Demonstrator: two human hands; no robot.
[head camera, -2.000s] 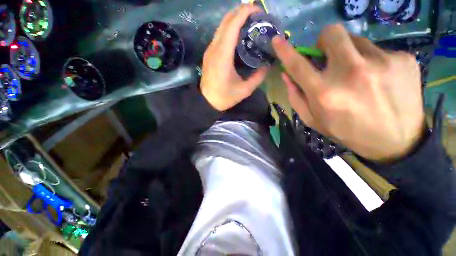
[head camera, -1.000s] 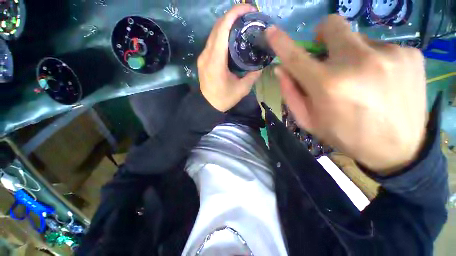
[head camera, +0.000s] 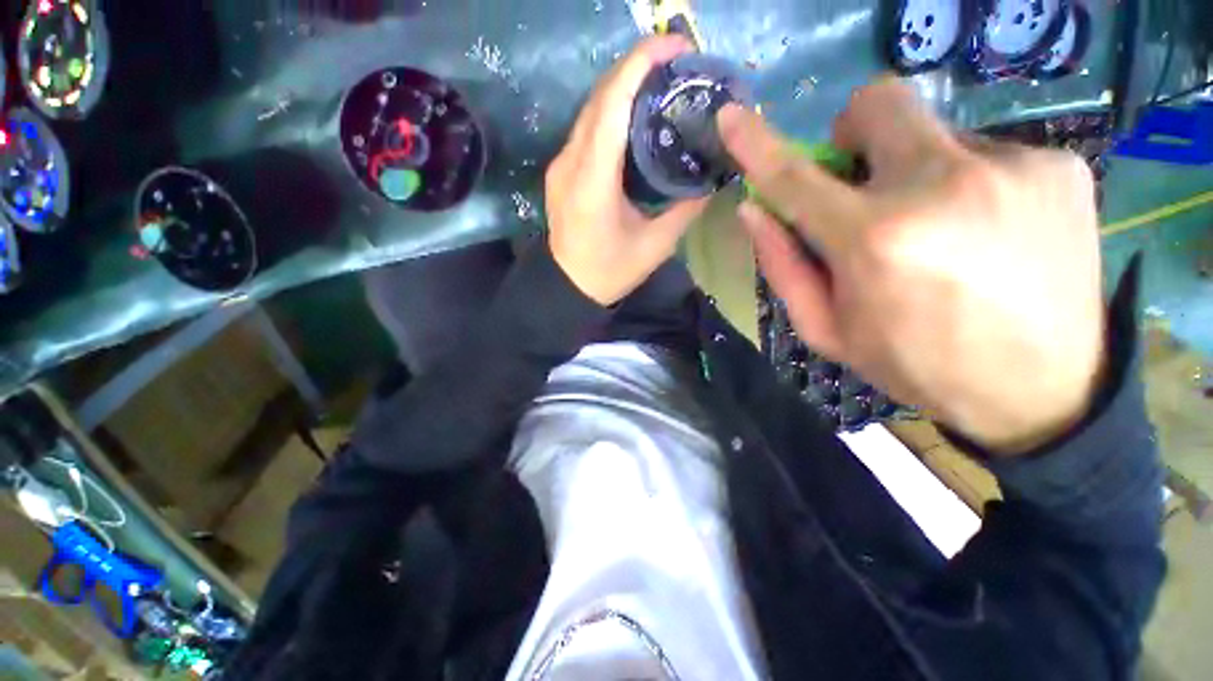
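Observation:
My left hand (head camera: 605, 186) holds a round black lamp unit (head camera: 685, 131) by its rim near the top centre, its face towards me. My right hand (head camera: 931, 253) grips a tool with a green handle (head camera: 818, 157), side cutters or pliers by its look. Its index finger reaches over the unit's face. The tool's tip is hidden by the fingers and blurred. Two unlit lamp units lie on the dark green mat to the left, one larger (head camera: 414, 138) and one smaller (head camera: 196, 228), each with red wires and a pale green spot.
Lit units (head camera: 60, 53) stand at the far left. Pale back covers (head camera: 927, 29) lie at the top right. Silvery bits are scattered on the mat. A black parts tray (head camera: 835, 386) is below my right hand. A blue glue gun (head camera: 107, 572) lies at lower left, near cartons (head camera: 200, 412).
The view has shifted a little. My left hand still holds the unit, and my right fingers with the green tool remain over its face.

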